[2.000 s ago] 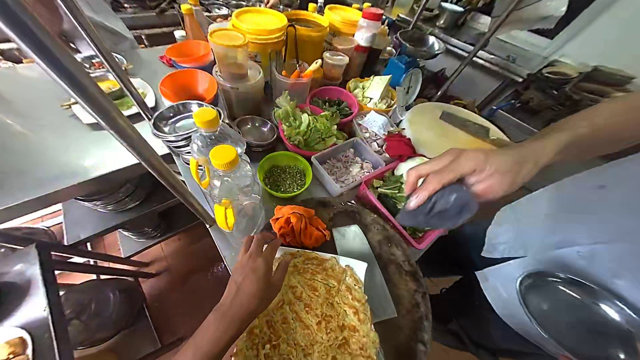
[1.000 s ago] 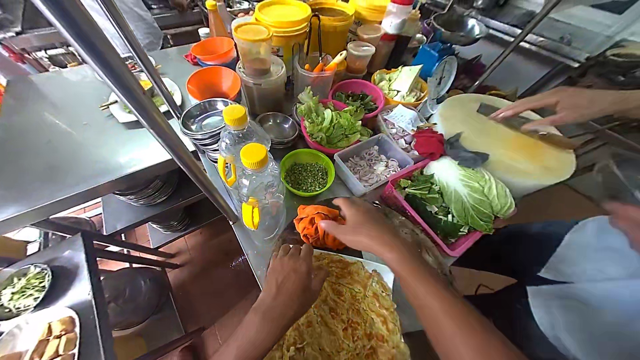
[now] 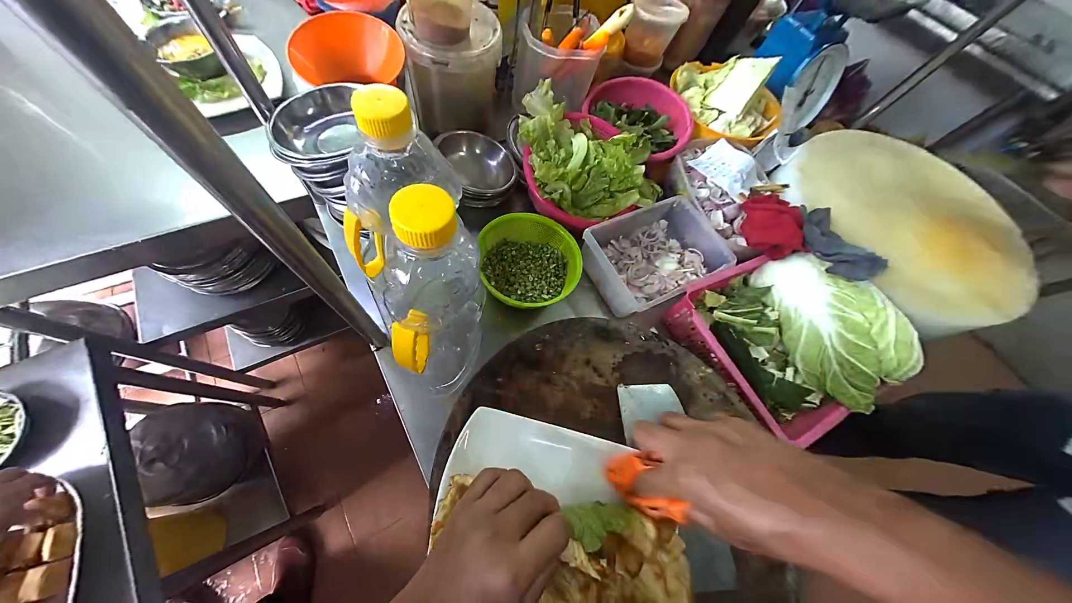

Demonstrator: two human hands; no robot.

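My right hand (image 3: 712, 473) grips a crumpled orange cloth (image 3: 649, 494) against the right side of a white plate (image 3: 536, 448). Over the plate's left part lies my left hand (image 3: 498, 536), fingers bent above the food; whether it holds anything cannot be told. A fried omelette (image 3: 624, 561) and a green lettuce leaf (image 3: 596, 523) are on the plate. Under it is a round, dark wooden chopping block (image 3: 561, 368). A cleaver's flat metal blade (image 3: 649, 406) lies on the block, partly hidden by my right hand.
Two clear plastic bottles (image 3: 431, 293) with yellow caps stand left of the block. Behind it are a green basket of chopped greens (image 3: 529, 270), a tub of sliced shallots (image 3: 657, 260) and a pink basket (image 3: 712, 339) with cabbage. A metal post (image 3: 251, 159) slants across the left. Another person's hand (image 3: 25, 498) is at lower left.
The orange cloth has moved from the block's back left to the plate's right side in my right hand. The co-worker's hands have left the pale round board. The view has moved closer.
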